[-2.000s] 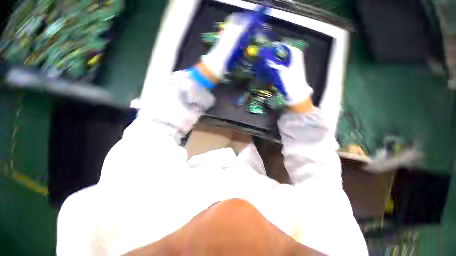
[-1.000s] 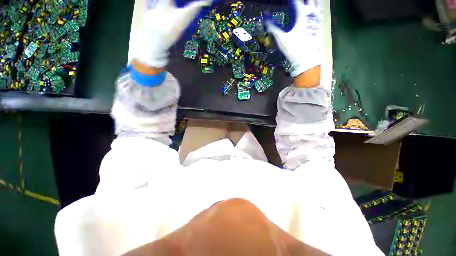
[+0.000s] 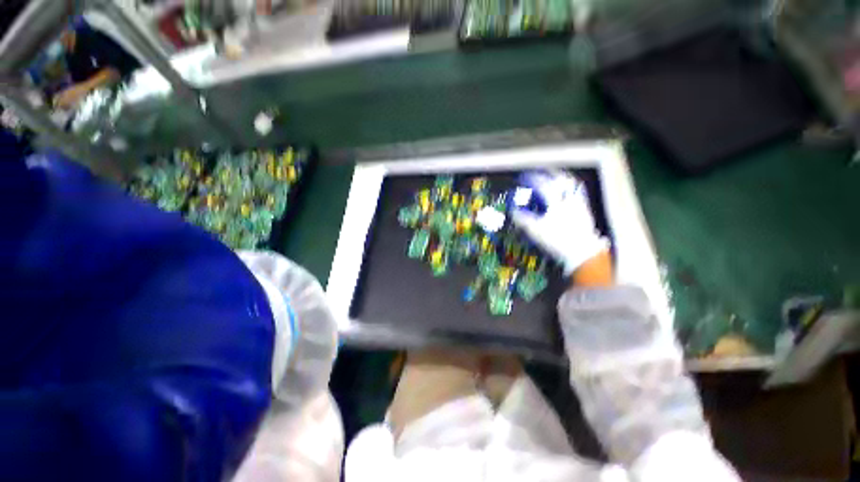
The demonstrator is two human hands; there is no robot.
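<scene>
Small green boards with yellow parts point(image 3: 441, 226) lie loose in the black working tray point(image 3: 401, 301) on a white sheet point(image 3: 354, 245). One small white piece point(image 3: 490, 218) lies among them. My right hand point(image 3: 556, 218), in a white and blue glove, is over the tray's right side with fingers bent at the boards. A small white patch shows at its fingertips; whether it grips anything is unclear. My left hand point(image 3: 123, 329) is very close to the camera, a large blurred blue shape cut off by the left edge. Its fingers cannot be made out.
A tray heaped with boards point(image 3: 240, 193) is left of the working tray. A flat black tray point(image 3: 707, 99) lies at the far right. A grey bracket point(image 3: 818, 346) stands at the right bench edge above a brown box point(image 3: 778, 414). Another person's arm point(image 3: 87, 87) shows at the upper left.
My left hand has left the tray and come up close to the camera. My right hand has moved inward to the boards. The view has tilted up, showing more of the bench's far side.
</scene>
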